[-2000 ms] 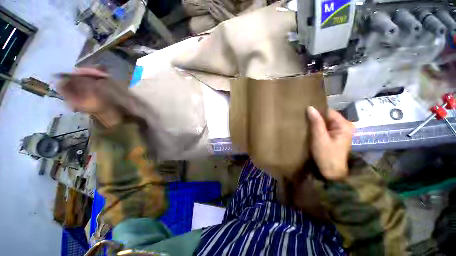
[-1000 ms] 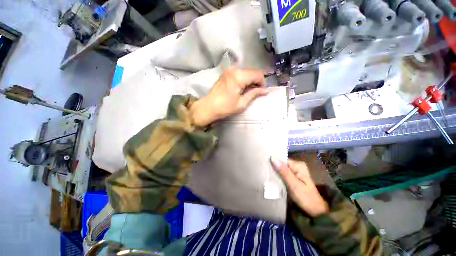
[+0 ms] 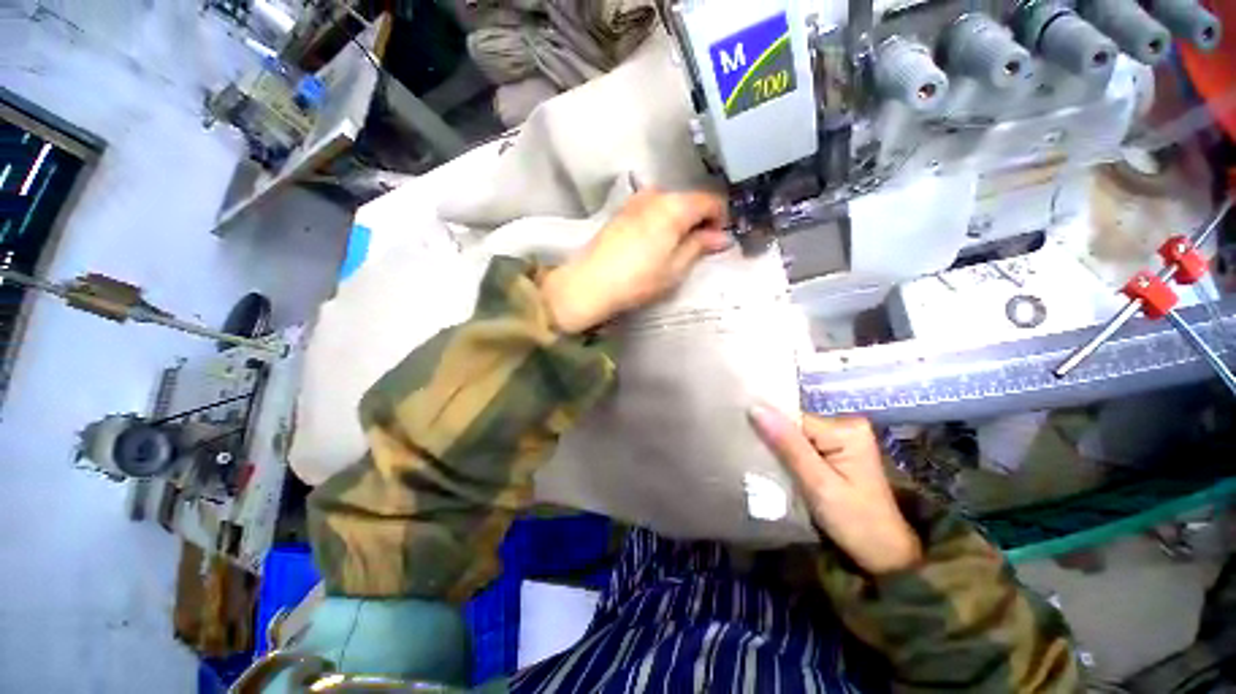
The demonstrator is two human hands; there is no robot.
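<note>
A beige cut panel (image 3: 664,407) lies over the table edge, its right edge running up to the needle area (image 3: 759,210) of the overlock machine (image 3: 766,102). A white size ticket (image 3: 765,496) sits near its lower right corner. My left hand (image 3: 644,258) rests on the panel close to the presser foot, fingers bent and pressing the cloth. My right hand (image 3: 847,481) holds the panel's right edge lower down, thumb on top. The fingers under the cloth are hidden. More beige cloth (image 3: 569,156) lies behind my left hand.
The ruler-taped table edge (image 3: 976,380) runs right. A rod with red clamps (image 3: 1152,294) stands at the right. A green basket (image 3: 1084,536) is low right, a blue crate (image 3: 542,556) low at the lap. A taupe cloth bundle (image 3: 556,54) lies behind the table.
The brown piece seen first is gone from view. My left hand has come from the far left onto the beige panel. Since then the panel's top edge has moved in toward the foot.
</note>
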